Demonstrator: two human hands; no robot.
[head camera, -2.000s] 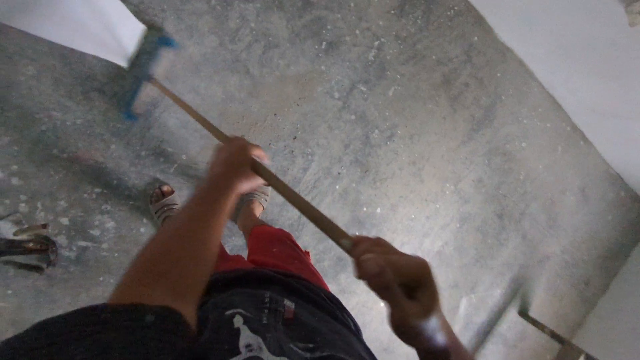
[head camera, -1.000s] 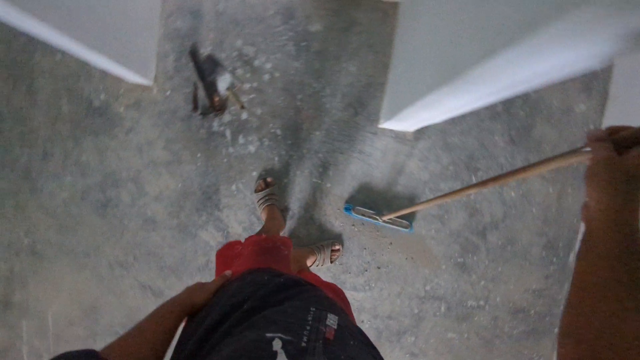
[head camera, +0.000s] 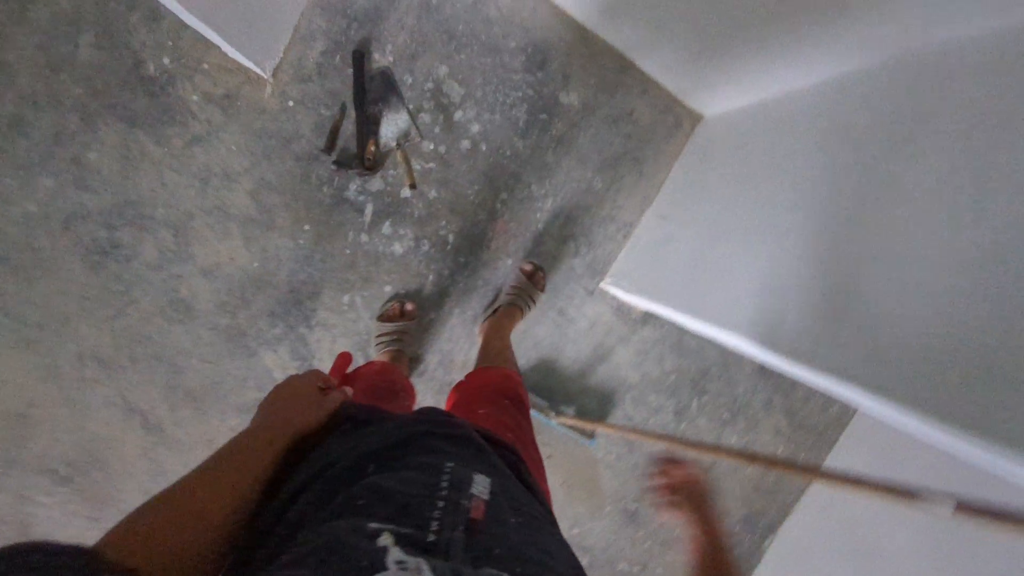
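Note:
My left hand (head camera: 298, 404) is at the left hip, its fingers curled on the cloth of the red shorts (head camera: 380, 386), a bit of which sticks up beside them. Blurred by motion, my right hand (head camera: 680, 484) hangs below a long wooden handle (head camera: 744, 458), apart from it, with nothing visible in it; its finger pose is unclear. The handle slants from the right edge down to a blue-edged broom or squeegee head (head camera: 564, 426) on the concrete floor, beside the right leg of the shorts, which partly hides it.
A hammer (head camera: 364, 104), a trowel (head camera: 396, 120) and other hand tools lie on the paint-spotted floor (head camera: 200, 224) ahead of my sandalled feet. White walls rise at the right (head camera: 800, 208) and upper left (head camera: 248, 24), with a wall corner close to my right foot.
My right hand, on the handle in both earlier frames, is now off it. My left hand was also on the handle two seconds ago and is now at the shorts. The view has turned.

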